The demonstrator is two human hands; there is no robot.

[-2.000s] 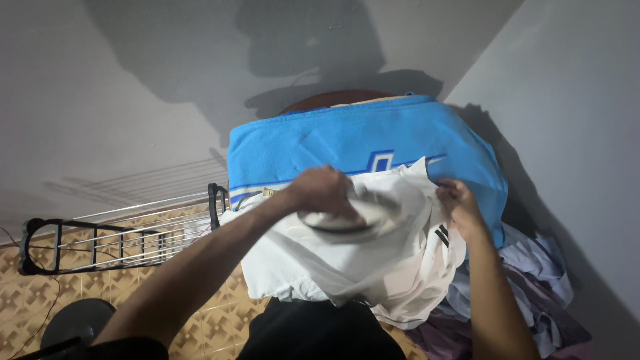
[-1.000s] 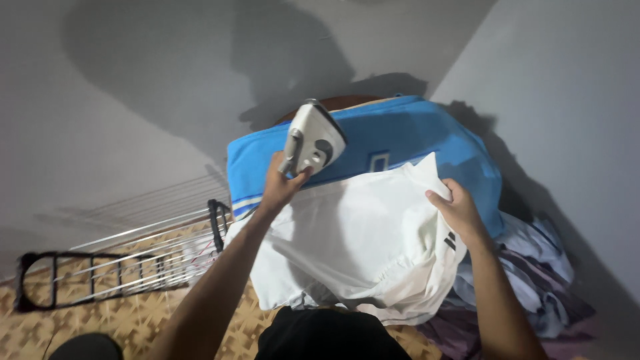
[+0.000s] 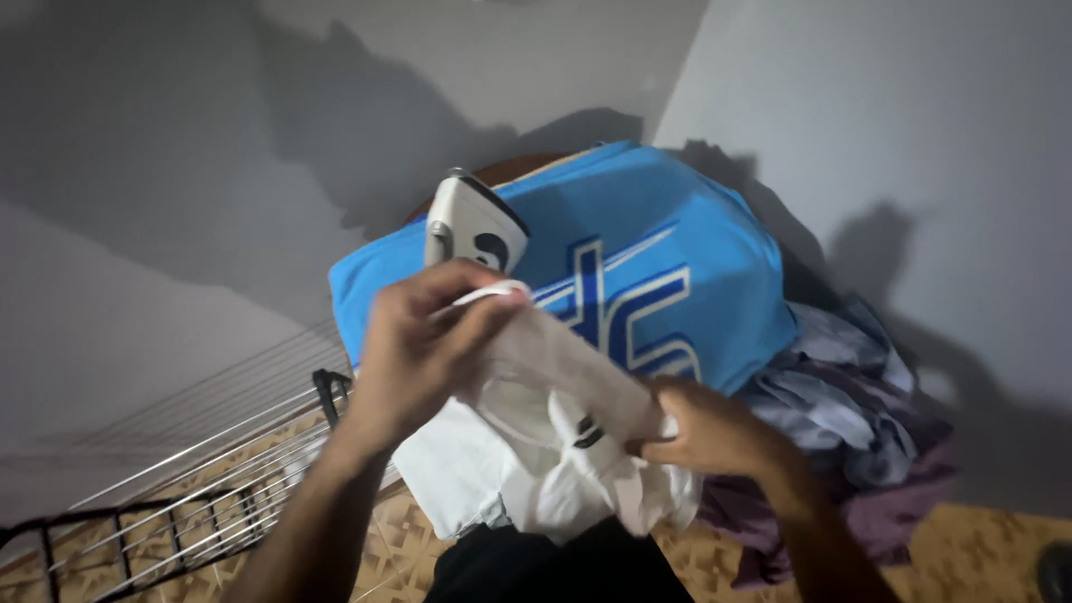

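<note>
My left hand (image 3: 419,352) pinches the upper left edge of a white garment (image 3: 544,419), part of which is lifted and folded over. My right hand (image 3: 703,427) grips the same garment further right, near a small black mark. A white clothes iron (image 3: 473,222) stands tilted on its end just beyond my left hand, its lower part hidden by that hand. Beneath and behind lies a blue cloth (image 3: 720,251) with dark blue and white lettering, spread over a support whose brown edge shows at the back.
A metal drying rack (image 3: 184,519) with black end parts is at the lower left. Crumpled grey and purple clothes (image 3: 837,419) lie at the right. Grey walls meet in a corner behind, and patterned floor (image 3: 980,544) shows below.
My left hand has let go of the iron and taken hold of the garment. The garment, spread flat one second ago, is now lifted and bunched towards me, uncovering more of the blue cloth.
</note>
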